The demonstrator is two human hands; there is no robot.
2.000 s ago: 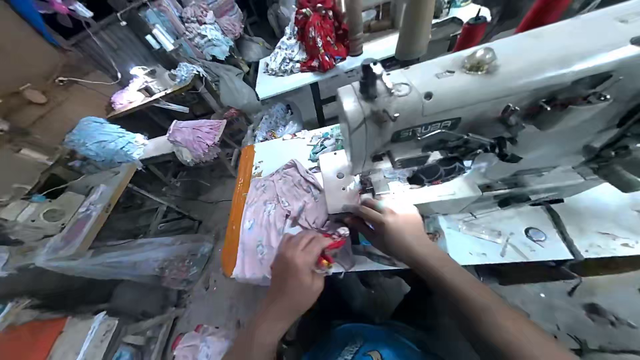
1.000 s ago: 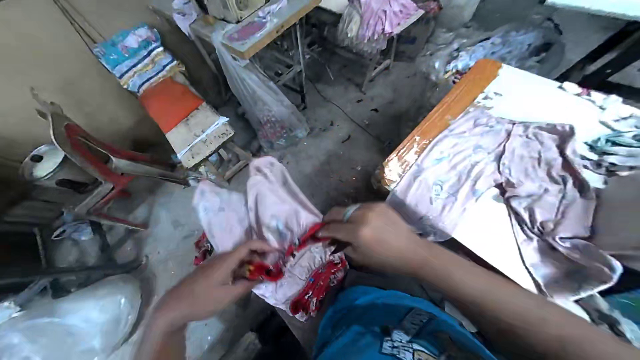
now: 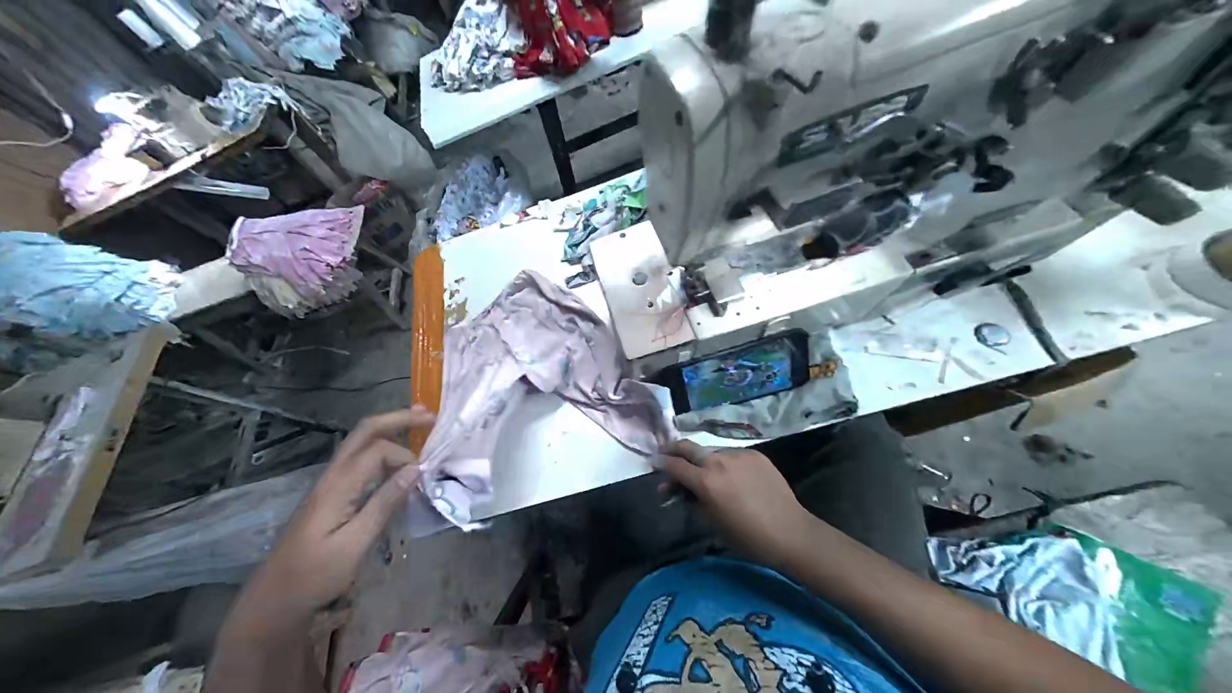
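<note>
A pair of pale pink printed trousers lies spread on the white sewing table, its two legs toward me. My left hand is at the end of the left leg, thumb and fingertips on the cloth near the orange table edge. At the front edge, my right hand pinches the end of the other leg. The needle area of the industrial sewing machine is beyond and right of my right hand; no cloth is seen under it.
A phone with a lit screen lies on a grey cloth right of the trousers. Green scraps are near the machine. Pink and red garments lie low beside my lap. Bundles of pink pieces and blue pieces are at the left.
The view has swung back to the machine. A second ago both hands held a pink garment with red trim over the pile beside my lap; now they are at the trousers on the table.
</note>
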